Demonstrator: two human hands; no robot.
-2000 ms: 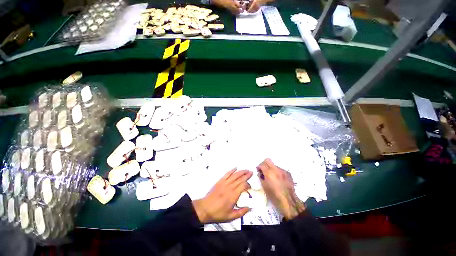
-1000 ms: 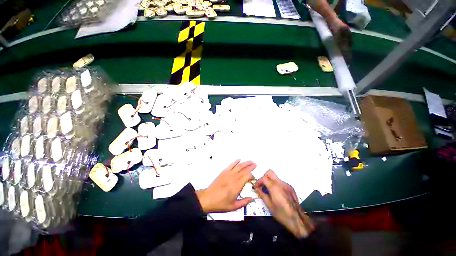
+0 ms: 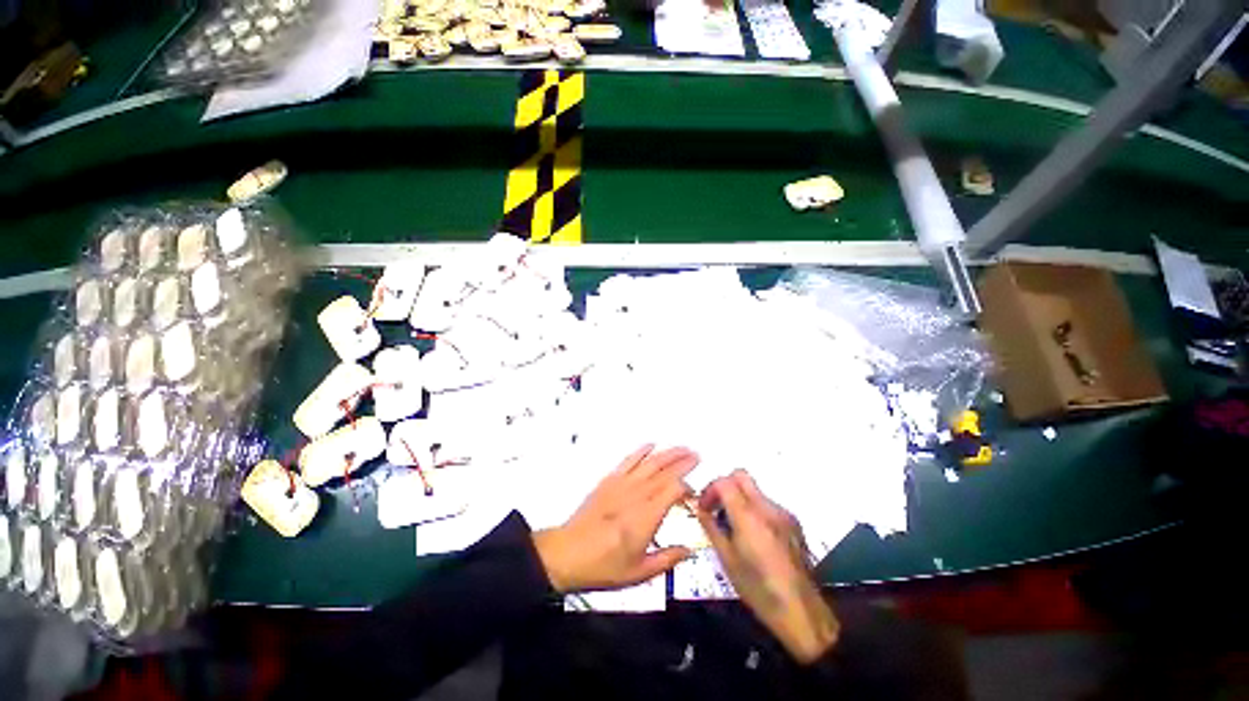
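My left hand (image 3: 623, 523) lies at the front of the bright white sheets (image 3: 740, 370), its thumb and fingers around a small cream housing (image 3: 681, 523) that is mostly hidden and washed out. My right hand (image 3: 758, 545) is at the housing's right side, fingertips pinched together over it. A dark glint shows at those fingertips; whether it is a tool cannot be told. More cream housings (image 3: 341, 451) with red and dark wires are piled left of the sheets.
Stacked clear blister trays (image 3: 144, 411) stand at far left. Right are a crumpled plastic bag (image 3: 897, 329), a yellow-black item (image 3: 970, 437) and an open cardboard box (image 3: 1071, 342). The green belt (image 3: 685, 158) beyond the rail carries single housings. A grey metal frame (image 3: 1096, 137) slants above.
Both hands stay together around the housing, with only small finger movements. The striped tape and the housings on the belt have shifted right. Another person's hand over the belt has left the view.
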